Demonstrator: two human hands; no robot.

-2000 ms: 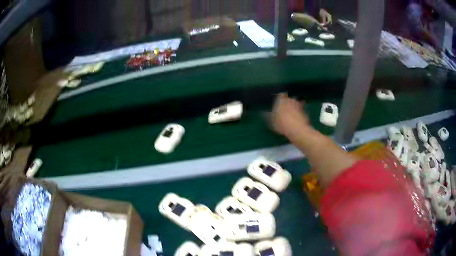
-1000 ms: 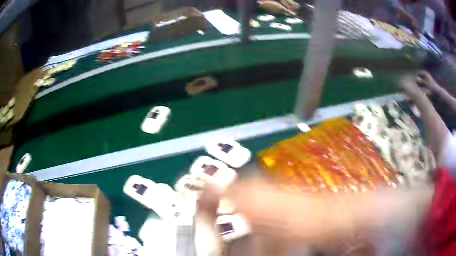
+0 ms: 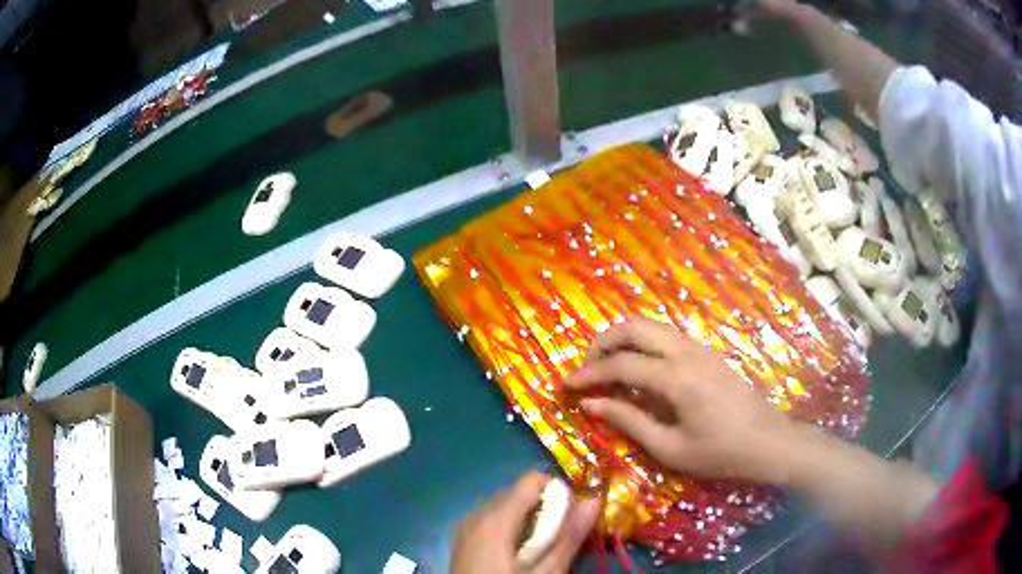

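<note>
My left hand [image 3: 510,533] is at the bottom centre, closed on a cream housing [image 3: 546,520] seen edge-on. My right hand [image 3: 661,392] lies over the orange-amber lead bundle [image 3: 605,247], fingers bent and a little apart at its red strands. Whether a lead is between the fingertips cannot be told. Several cream housings with dark squares, such as one at the cluster's right side [image 3: 367,440], lie overlapping left of the bundle.
A cardboard tray [image 3: 135,482] with white pieces stands at left, loose white pads [image 3: 193,499] beside it. A housing pile [image 3: 829,202] lies beyond the bundle. Metal rail [image 3: 258,264], post [image 3: 529,84] and green conveyor [image 3: 392,157] are behind. Another person's arm [image 3: 953,123] reaches in at upper right.
My right arm has come back from over the conveyor to the lead bundle. My left hand now shows with a housing. The view has swung right and down.
</note>
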